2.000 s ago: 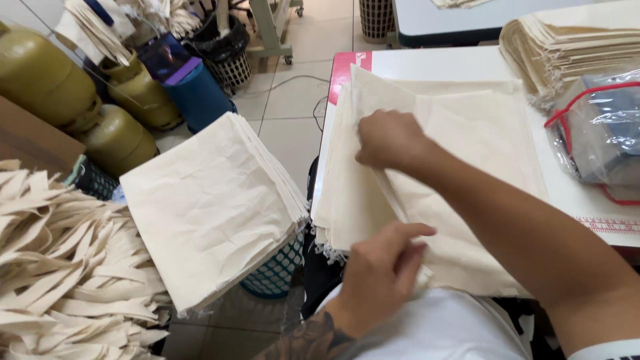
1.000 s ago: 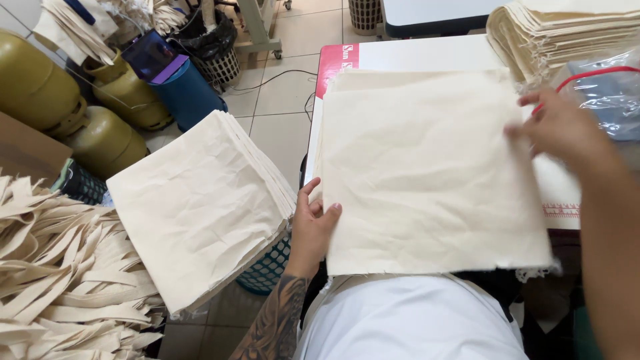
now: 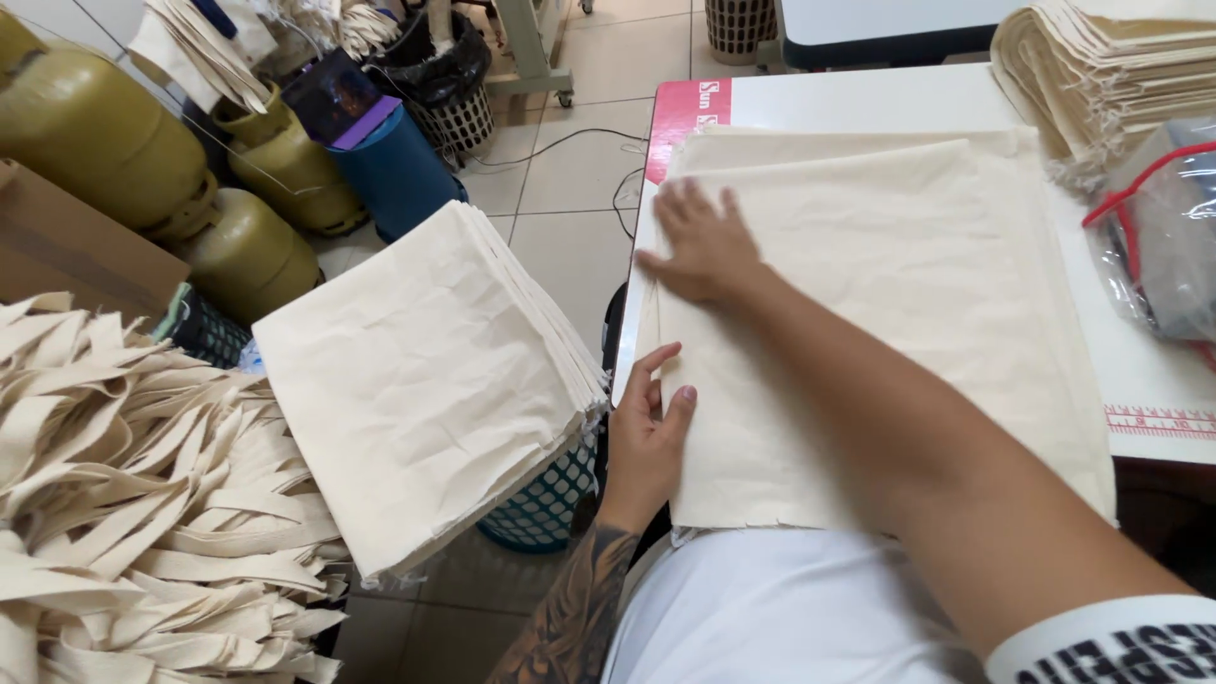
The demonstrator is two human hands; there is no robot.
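Observation:
Cream cloth panels [image 3: 874,332] lie stacked on the white table in front of me, their edges slightly out of line. Fingers spread, my right hand [image 3: 703,237] lies flat on the stack's upper left part, somewhat blurred, with that forearm crossing over the cloth. Below it, my left hand [image 3: 651,427] is at the left edge of the stack, thumb and forefinger apart at the cloth; whether it pinches a layer cannot be told. To the left, a second stack of folded cream cloth [image 3: 427,380] rests on a teal plastic basket [image 3: 546,499].
A heap of cream fabric strips [image 3: 171,494] fills the lower left. Olive gas cylinders [image 3: 104,133], a blue bin [image 3: 399,171] and a black-bagged basket [image 3: 456,104] stand behind. On the table [image 3: 883,100], folded cloth [image 3: 1121,85] and a clear plastic bag [image 3: 1168,237] sit at the right.
My right hand has moved from the right side of the top panel across to its upper left. Earlier it was lifting a fold of cloth, which now lies spread on the stack.

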